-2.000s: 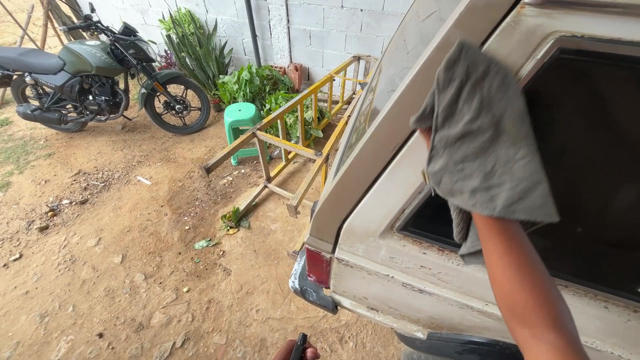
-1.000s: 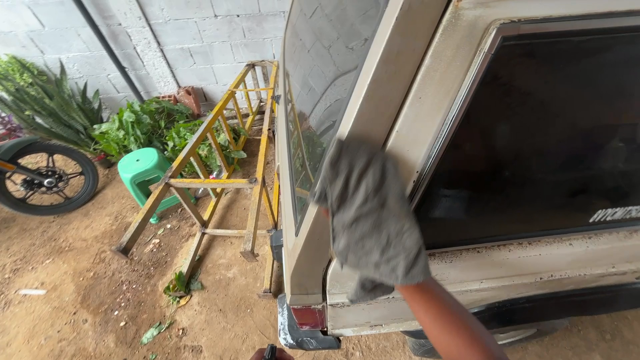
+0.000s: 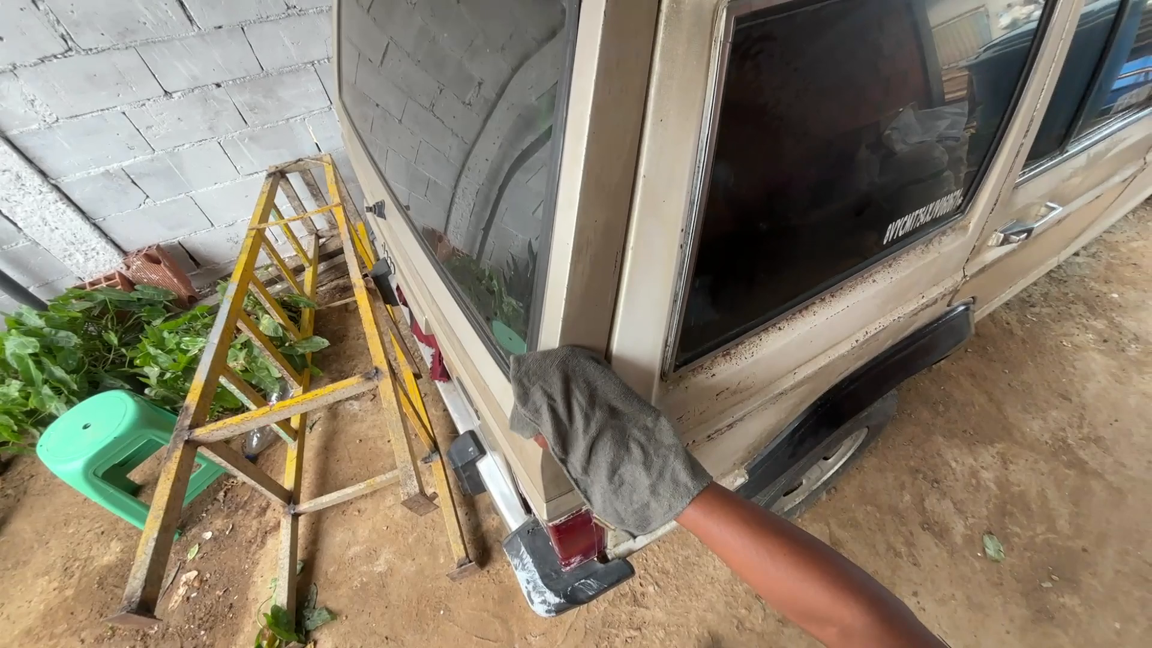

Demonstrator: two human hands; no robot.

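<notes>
A grey cloth [image 3: 607,441] is draped over my right hand [image 3: 542,441], which presses it to the rear corner pillar of a beige vehicle [image 3: 657,207]. Only a bit of a finger shows at the cloth's left edge; the forearm comes in from the lower right. Just below the cloth are the red tail light [image 3: 576,538] and the black bumper end [image 3: 562,571], scuffed with white. The rear window [image 3: 459,153] lies to the left of the pillar and the dark side window [image 3: 837,171] to the right. My left hand is out of view.
A yellow metal ladder [image 3: 310,396] leans on the left, close behind the vehicle. Beside it stand a green plastic stool [image 3: 108,432] and leafy plants [image 3: 135,351], near a grey block wall [image 3: 171,117]. A black wheel-arch flare [image 3: 864,396] juts out above the rear wheel [image 3: 823,468].
My right hand has moved the cloth from beside the side window down onto the rear corner, above the tail light. My left hand, holding a dark object earlier, has left the view. The view has swung right.
</notes>
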